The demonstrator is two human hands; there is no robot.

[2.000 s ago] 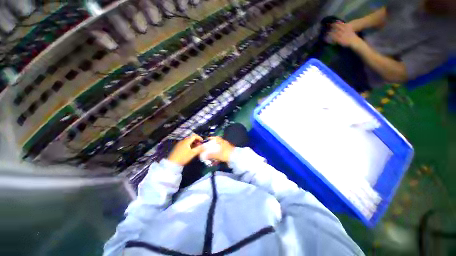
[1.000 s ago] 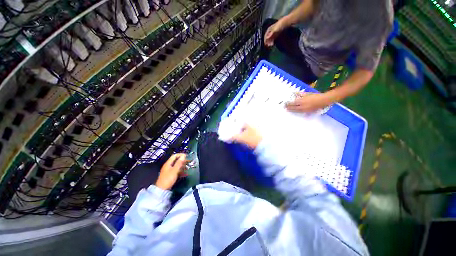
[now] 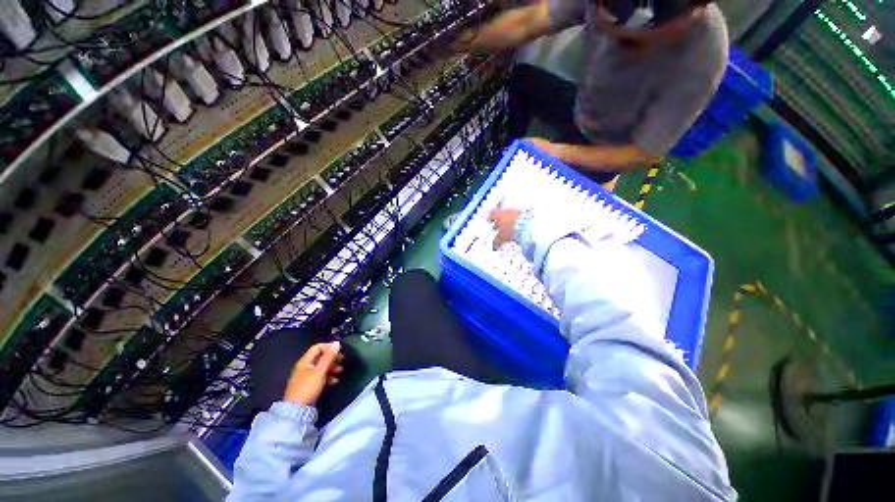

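A blue crate (image 3: pixel 699 257) stands in front of me to the right, with white power adapters (image 3: pixel 589 208) packed in rows inside. My right hand (image 3: pixel 505 225) reaches over the crate and touches the adapters near its left side; whether its fingers grip one is not clear. My left hand (image 3: pixel 314 371) is low over my lap, beside the rack, fingers half curled and slightly apart, with no adapter seen in it. The test rack (image 3: pixel 236 132) fills the left side, with slanting white adapters on its upper tier and dark sockets below.
A coworker in grey (image 3: pixel 658 83) is behind the crate, one arm towards the rack and one hand at the crate's far edge. Black leads hang over the rack. Small white scraps lie on the green floor (image 3: pixel 417 257). More blue crates (image 3: pixel 731 98) stand behind; yellow-black tape marks the floor.
My right hand has moved from between my knees, past the crate's near corner with something white, onto the packed adapters. My left hand has dropped slightly. The coworker's hand has left the adapters.
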